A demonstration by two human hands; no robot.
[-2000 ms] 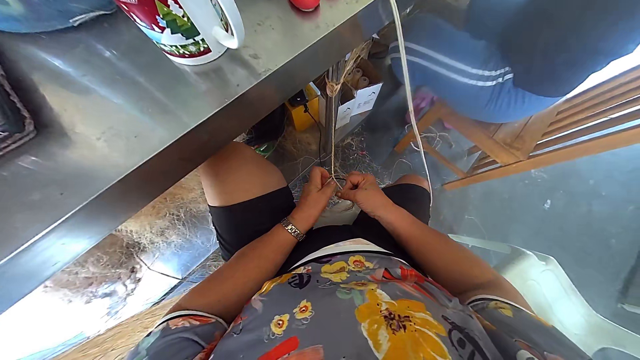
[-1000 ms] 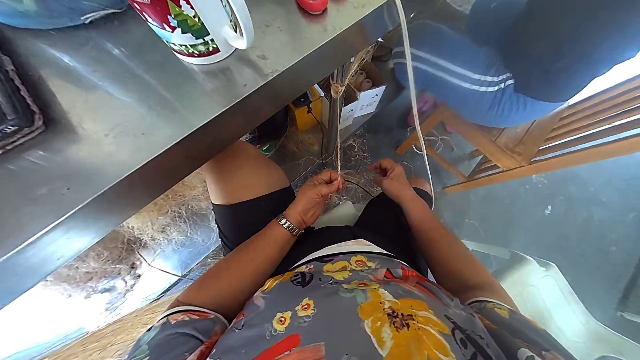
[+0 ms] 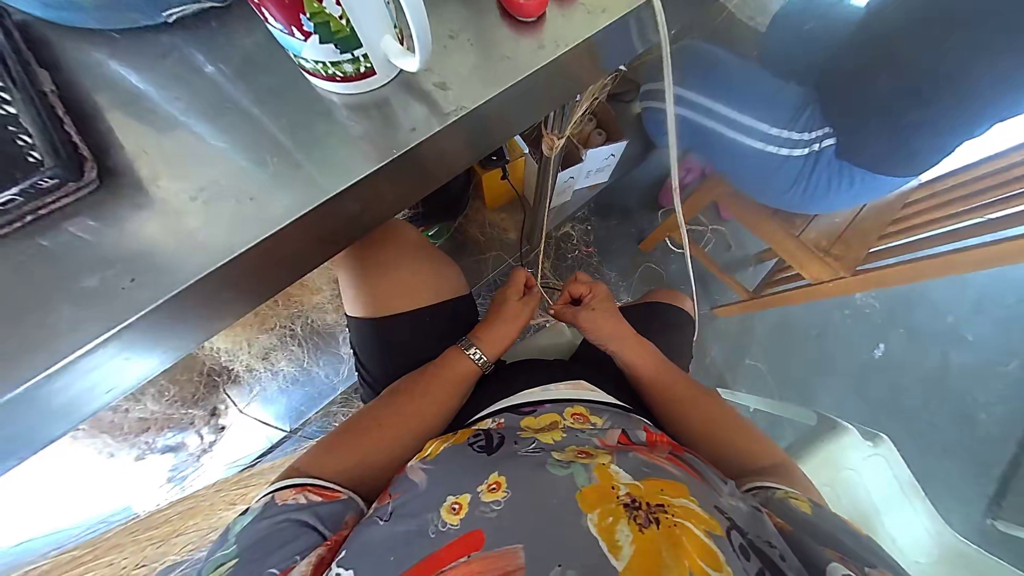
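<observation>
A thin tan fibre strand (image 3: 544, 240) runs down from a knotted bundle of fibres (image 3: 554, 142) tied round the metal table leg (image 3: 544, 188). My left hand (image 3: 512, 308), with a metal watch on its wrist, pinches the lower part of this strand between thumb and fingertips. Close to its right, my right hand (image 3: 588, 308) has its thumb and fingers pinched on the strand's lower end. Both hands are over my lap, between my knees. A thicker pale cord (image 3: 672, 136) hangs from the table's edge, right of my hands, touching neither.
The metal table (image 3: 240, 160) bears a mug (image 3: 344, 48), a red object (image 3: 524, 6) and a black tray (image 3: 40, 144). A cardboard box (image 3: 592, 168) and loose fibres (image 3: 264, 336) lie below. Another person in blue trousers (image 3: 752, 120) sits on a wooden bench (image 3: 872, 240); a white plastic chair (image 3: 864, 472) is beneath me.
One second ago my right hand was apart from my left, to its right and slightly higher; now it has come back beside it, at the strand. My left hand has stayed on the strand.
</observation>
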